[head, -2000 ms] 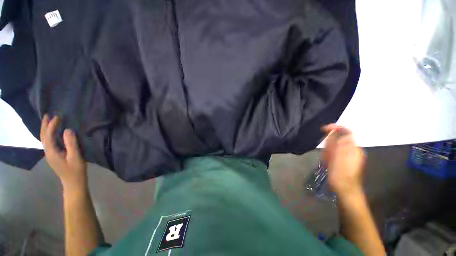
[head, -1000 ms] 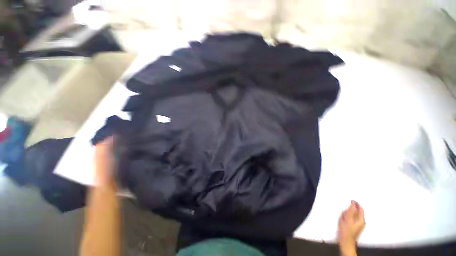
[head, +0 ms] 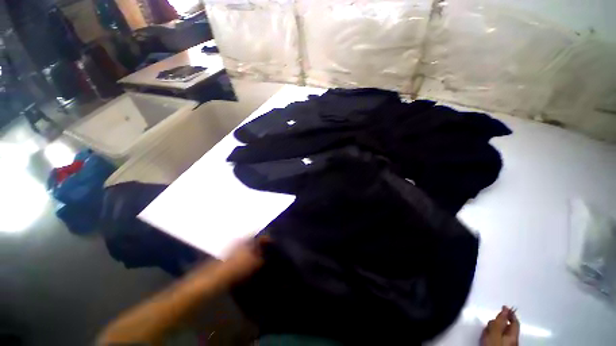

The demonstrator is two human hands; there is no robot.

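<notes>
A large black jacket (head: 365,250) lies crumpled over the front of the white table and reaches the green-clad body at the lower edge. More dark garments (head: 432,135) lie behind it, with small white labels showing at their left. My left hand (head: 253,253) is blurred at the jacket's left edge, its fingers partly hidden against the dark cloth; whether it grips the cloth is unclear. My right hand (head: 501,328) is at the lower edge, right of the jacket and away from it, with a tiny pointed tool (head: 513,311) at its fingertips.
A clear plastic bag (head: 591,253) lies on the white table (head: 540,203) at the right. Plastic-covered padding (head: 365,47) stands behind. Pale bins (head: 135,121) stand left of the table, with a blue bundle (head: 84,182) and dark cloth (head: 135,230) beside them. Another table (head: 172,71) stands farther back.
The view has lifted and turned left. The jacket's near part now lies in a dark heap, with its shiny lining mostly out of sight. My left hand has moved along its left edge.
</notes>
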